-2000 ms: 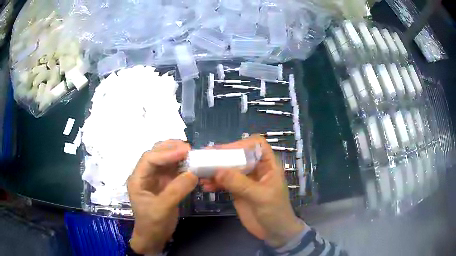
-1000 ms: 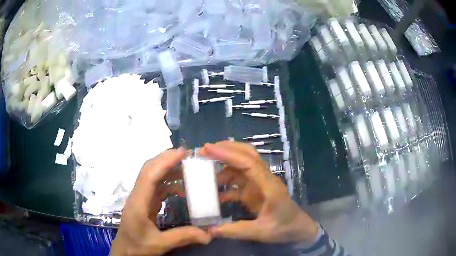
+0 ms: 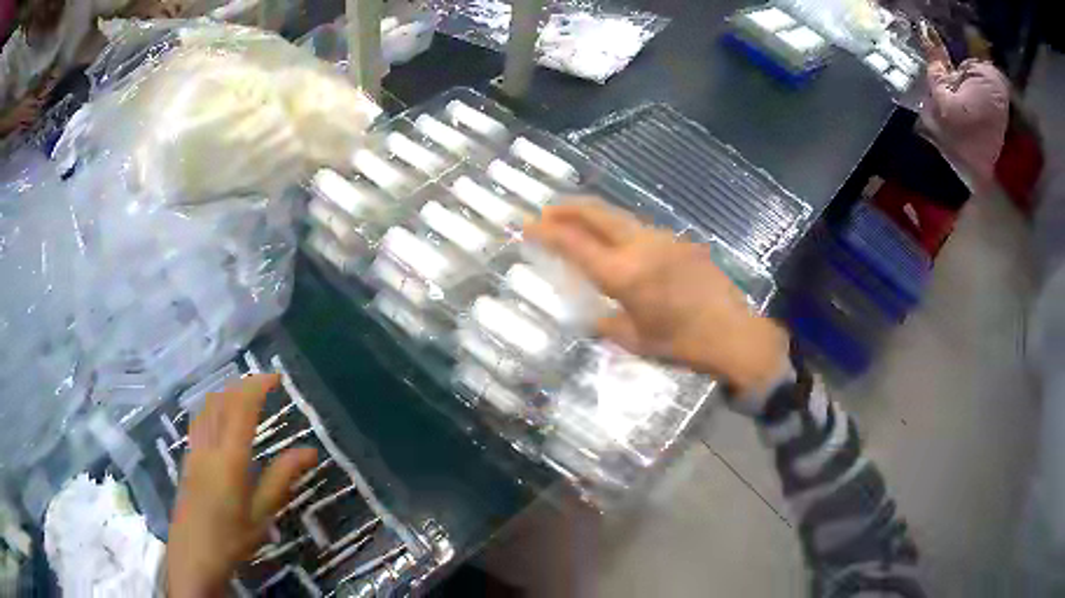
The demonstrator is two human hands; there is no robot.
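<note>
My right hand (image 3: 660,292), blurred, is over the clear compartment tray (image 3: 637,461), with its fingers around a pale, blurred packed box (image 3: 569,290). Whether the box touches the tray cannot be told. The tray holds rows of clear boxes with white cores. My left hand (image 3: 228,485) is open and empty over the ribbed tray (image 3: 403,561), thumb apart from the fingers. Slender metal parts with pale end pieces lie in the ribbed tray, partly hidden by that hand. The white padding heap (image 3: 99,537) shows at the lower left.
A bag of empty boxes (image 3: 129,292) lies at left, below a bag of cream blocks (image 3: 239,123). An empty-looking ribbed tray (image 3: 695,175) lies behind the compartment tray. Pale rack posts (image 3: 364,47) stand behind. Blue crates (image 3: 858,286) and a person in pink (image 3: 969,111) are at right.
The view has swung right. My left hand has let go of the packed box and moved apart; my right hand has carried it over to the compartment tray.
</note>
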